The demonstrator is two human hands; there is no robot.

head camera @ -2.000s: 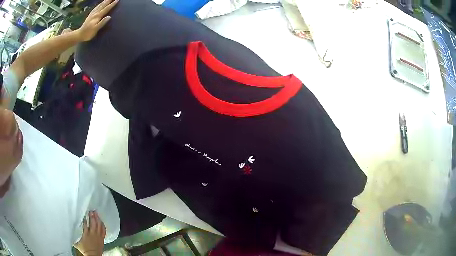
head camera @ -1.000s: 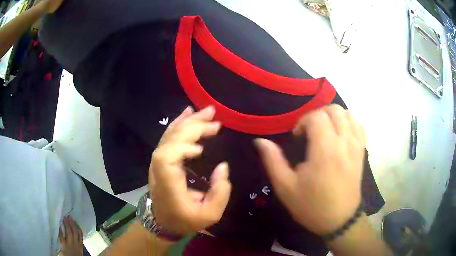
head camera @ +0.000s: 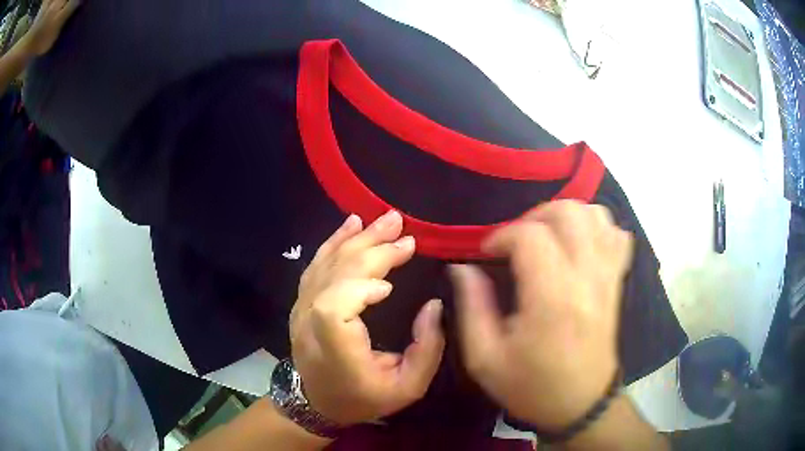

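Note:
A dark knit top (head camera: 229, 194) lies over the padded dark board (head camera: 221, 31). Its red neckband (head camera: 319, 145) forms an oval in the middle. My left hand (head camera: 357, 326), with a metal watch, lies on the front of the top, its fingertips on the lower edge of the neckband. My right hand (head camera: 547, 308), with a dark bracelet and slightly blurred, has its curled fingers over the right part of the neckband, thumb apart. Whether the right fingers pinch the cloth cannot be told. Part of the chest print is hidden under my hands.
Thread snips (head camera: 719, 216) and a metal iron rest (head camera: 733, 66) lie on the white table (head camera: 644, 97) at right. A dark iron (head camera: 715, 374) is at lower right. Another person's hand (head camera: 48, 26) touches the board at upper left. A pale-clothed person (head camera: 66, 379) is at lower left.
My hands have come into view over the neckline since the earliest frame. Since the middle frame, the left fingertips have settled on the neckband. The view has shifted closer.

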